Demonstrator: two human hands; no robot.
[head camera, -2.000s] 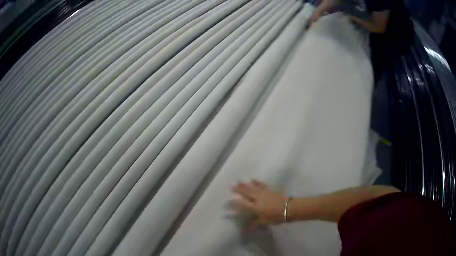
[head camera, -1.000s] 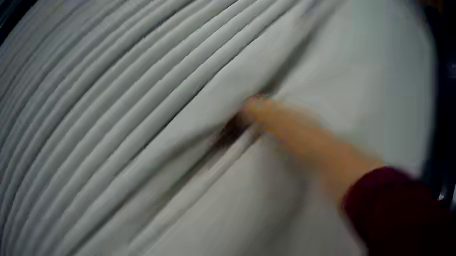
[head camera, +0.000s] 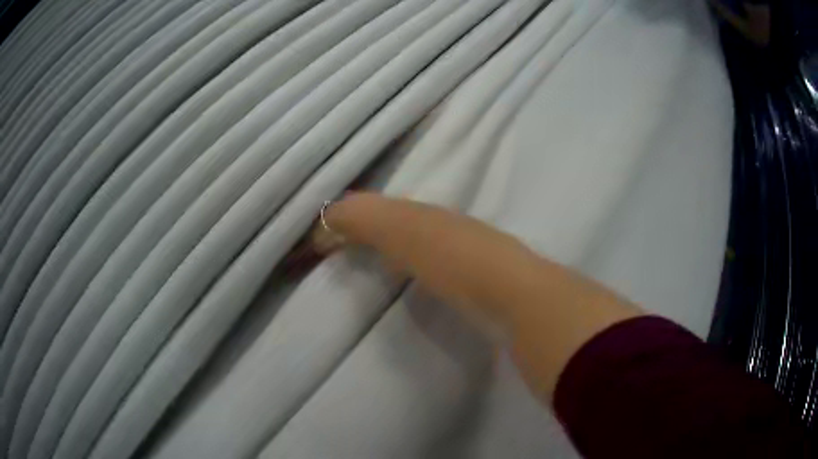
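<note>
The pale grey cloth (head camera: 619, 170) lies in long parallel rounded folds (head camera: 193, 179) on the left and centre, and flatter with soft creases on the right. My right hand (head camera: 329, 237) reaches in from the lower right and is sunk in the dark gap between two folds near the middle. A thin bracelet shows at the wrist. The fingers are hidden by the cloth, so their grip cannot be told. My left hand is out of the picture.
A rack of dark, shiny rods (head camera: 778, 224) stands along the right side, beyond the cloth's edge. Part of another person, apparently an arm (head camera: 752, 22), shows blurred at the top right corner.
My right hand was spread flat on the loose cloth two seconds ago. It has moved left and up, down into a gap between folds. The view has moved closer to the cloth.
</note>
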